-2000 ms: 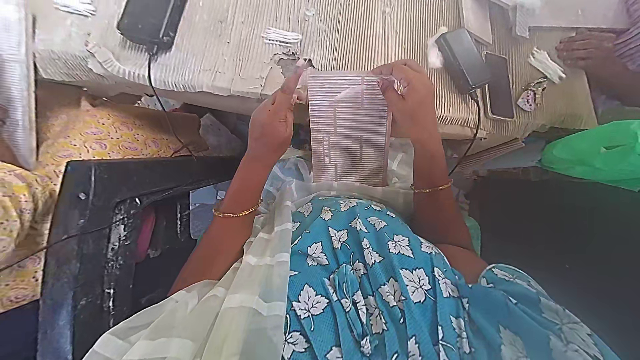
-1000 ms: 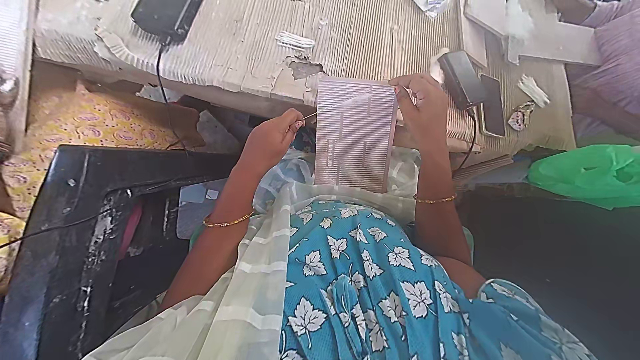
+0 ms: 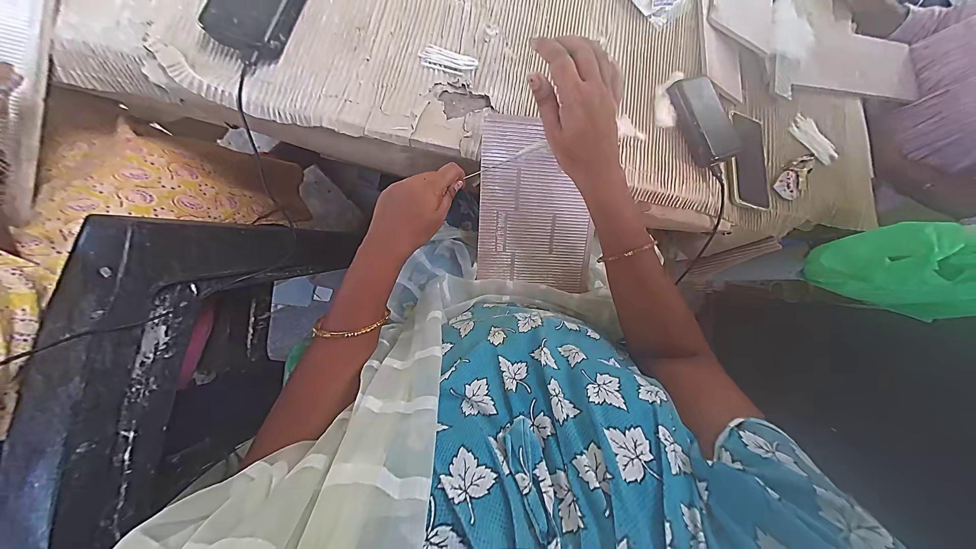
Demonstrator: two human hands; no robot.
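A flat rectangular ribbed panel (image 3: 526,221) leans between my lap and the table's front edge. My left hand (image 3: 415,204), left of the panel, pinches a thin stick-like tool (image 3: 472,174) whose length points toward the panel's upper part. Over the panel's upper right edge, my right hand (image 3: 581,99) is raised with its fingers apart. A thin pale strand or stick (image 3: 526,152) runs across the panel toward my right wrist; its exact end is hidden. I see nothing held in my right hand.
The table (image 3: 366,91) has a ribbed, torn cover. On it lie white cotton swabs or sticks (image 3: 448,59), a black adapter (image 3: 703,120) with a cable, a phone (image 3: 749,160) and flat panels (image 3: 854,65). A person's sleeve (image 3: 942,84) is at right, near a green bag (image 3: 900,267).
My right hand has let go of the panel's upper right corner and lifted, with its fingers spreading. My left hand has moved from the panel's upper left corner to beside its left edge.
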